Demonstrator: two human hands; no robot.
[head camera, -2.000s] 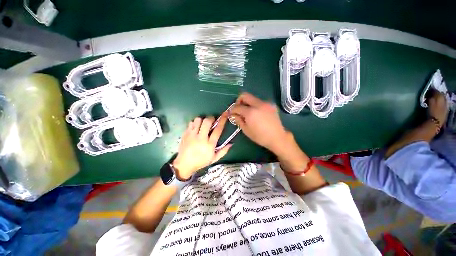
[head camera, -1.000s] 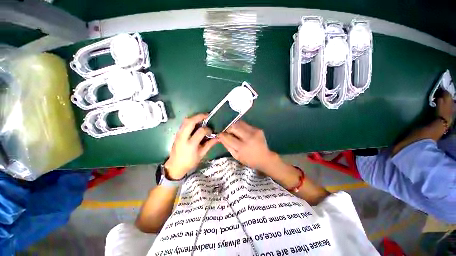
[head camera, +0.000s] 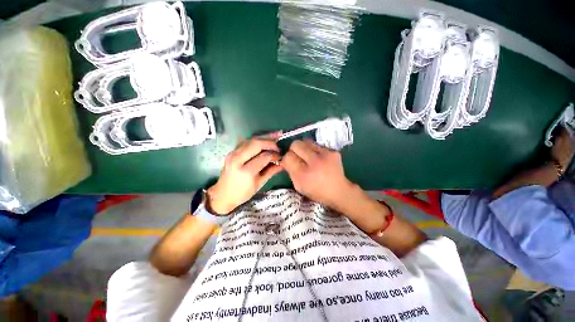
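A white plastic frame lies between my hands, its round disc end pointing right and away from me. My left hand grips the loop end at its left side. My right hand has its fingers on the loop end too, close beside the left fingertips, and covers much of the loop. Whether a thin strip is between the fingertips cannot be told. A bundle of thin silvery strips lies on the green bench beyond the frame, with one loose strip nearer to me.
Stacks of white frames lie on the left, beside a clear bag with yellowish contents. More stacks stand on the right, near the pale rail. At the far right, a neighbouring worker's hand holds a white piece.
The frame has turned so its disc end points more to the right. My hands have stayed close together at its loop end. The view has shifted, so the bench things appear displaced.
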